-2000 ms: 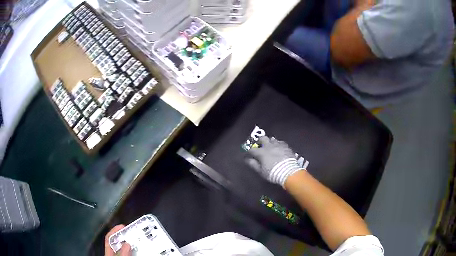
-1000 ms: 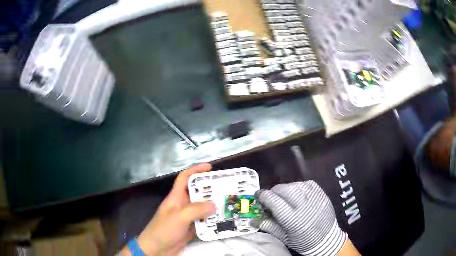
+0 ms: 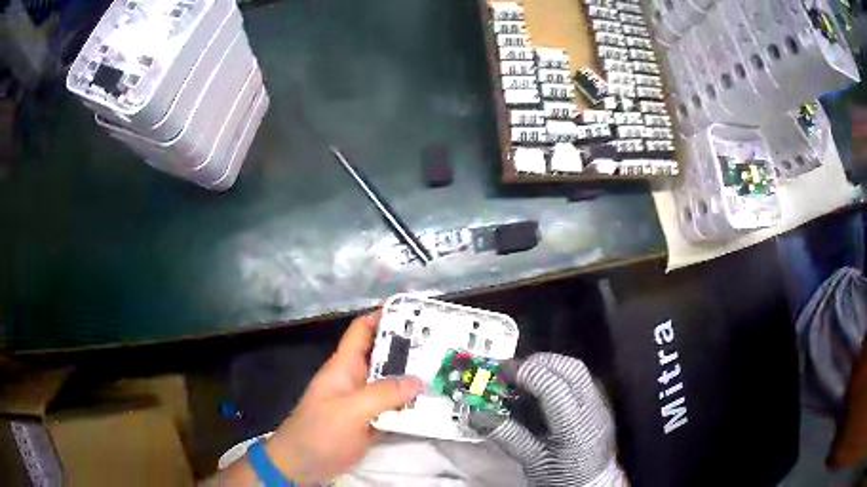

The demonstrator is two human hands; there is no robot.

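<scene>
A white housing shell [image 3: 433, 418] is held above my lap, its open side up. My bare left hand [image 3: 328, 418] grips its left side, thumb over the rim. A small green circuit board [image 3: 475, 380] with a yellow part lies in or over the right side of the shell. My right hand [image 3: 561, 418], in a striped glove, has its fingers at the board's right end. A black block [image 3: 394, 356] sits inside the shell at the left.
Housing stacks stand at left [image 3: 195, 105] and right [image 3: 751, 181]. A cardboard tray [image 3: 547, 24] holds white blocks in rows. A slim dark stick [image 3: 380, 202] and a black block [image 3: 518, 237] lie on the bench. A black "Mitra" bin [image 3: 732, 380] is at right, a carton [image 3: 124, 428] lower left.
The right hand has come from the black bin to the shell with a circuit board. The shell has been turned in the left hand since one second ago. The view has swung left.
</scene>
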